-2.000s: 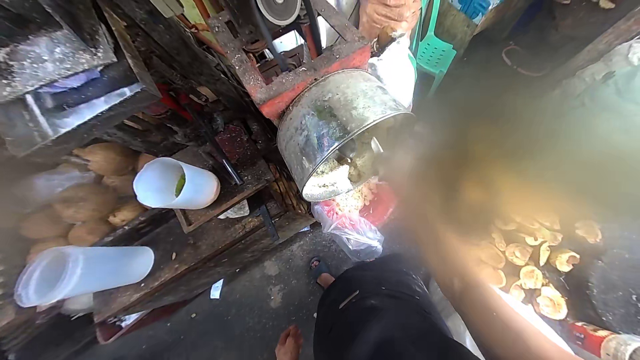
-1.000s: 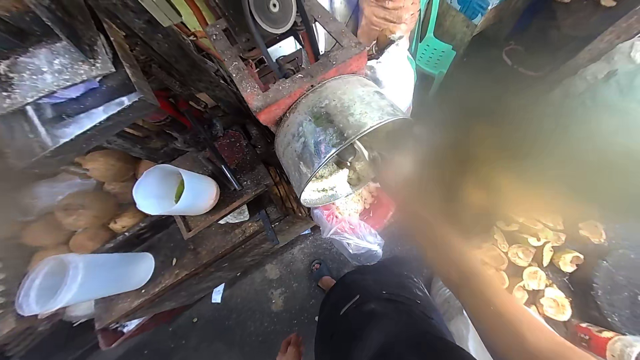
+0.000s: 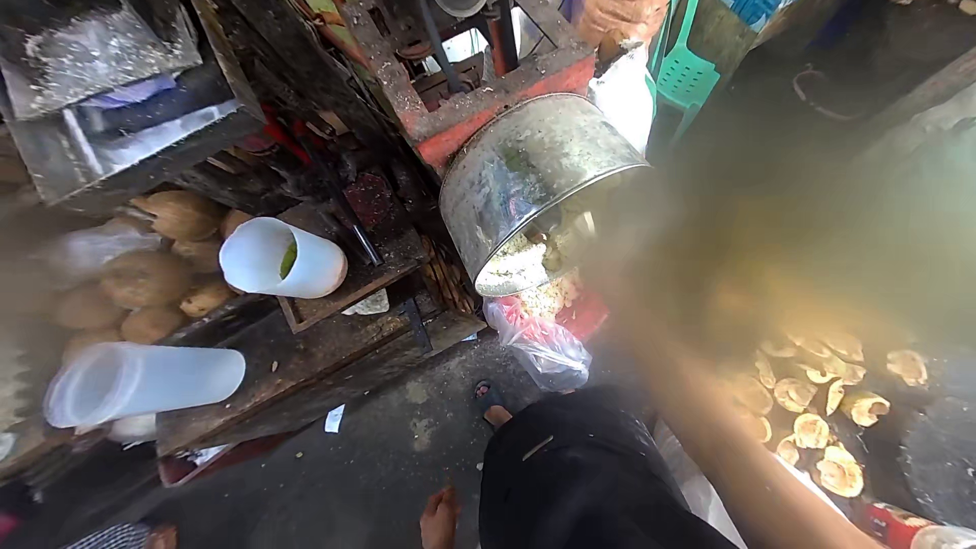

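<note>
My right forearm reaches up from the lower right to the mouth of a metal drum [image 3: 541,168]. A blurred patch of the view hides most of my right hand [image 3: 606,255], so its grip cannot be made out. Pale, shredded or chopped matter [image 3: 515,267] lies inside the drum's lower rim. Below the mouth, more pale shreds [image 3: 550,296] rest by a clear plastic bag [image 3: 549,354] and something red [image 3: 583,313]. At the bottom edge, my left hand [image 3: 440,518] shows only in part, away from the drum, with no object visible in it.
A red metal frame [image 3: 507,99] adjoins the drum. Left are a wooden bench [image 3: 267,389], two translucent plastic containers [image 3: 324,267] [image 3: 183,375] and husked coconuts [image 3: 145,278]. Broken coconut shells [image 3: 810,431] lie at right. A green plastic chair [image 3: 686,72] stands beyond the drum.
</note>
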